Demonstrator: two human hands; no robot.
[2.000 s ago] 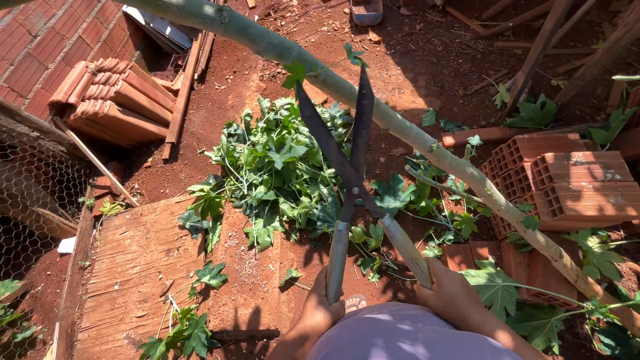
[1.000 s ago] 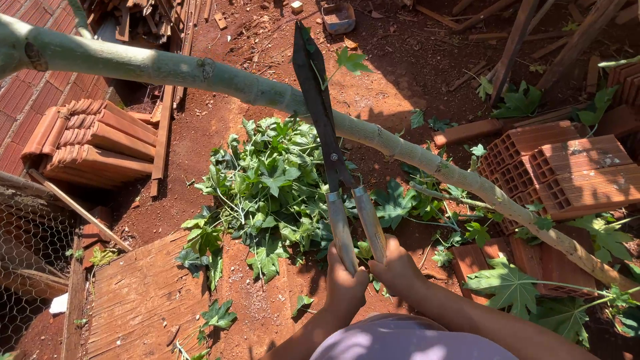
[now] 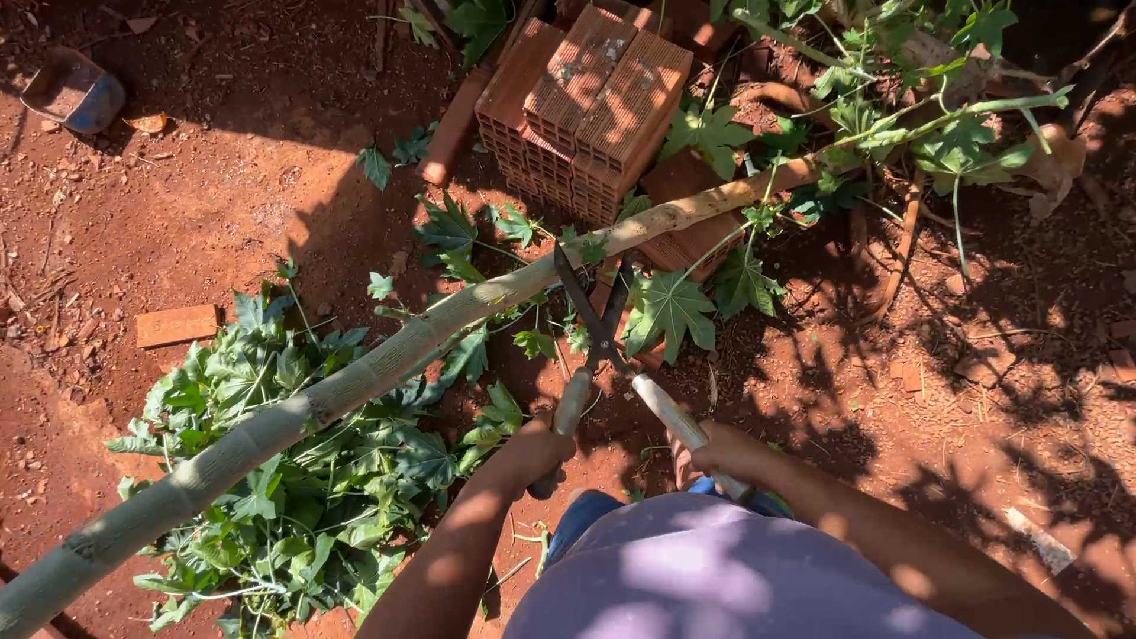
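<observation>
My left hand (image 3: 532,454) grips one wooden handle of the hedge shears (image 3: 604,343), and my right hand (image 3: 729,453) grips the other. The shears' dark blades are spread in a V, pointing away from me. Their tips reach a long green-and-tan trunk (image 3: 426,333) that crosses the view diagonally; whether they touch it I cannot tell. Lobed green leaves (image 3: 670,311) hang near the right blade. To the left, a heap of cut leafy stems (image 3: 328,506) lies on the red soil, partly beneath the trunk.
Stacked hollow clay bricks (image 3: 590,98) stand beyond the trunk. Leafy branches (image 3: 958,133) spread at the upper right. A loose brick piece (image 3: 177,326) lies left of the heap, and a worn blue container (image 3: 75,91) sits at the upper left.
The view has swung to the right. The shears' blades, closed together one second ago, are now apart, and my hands have moved away from each other.
</observation>
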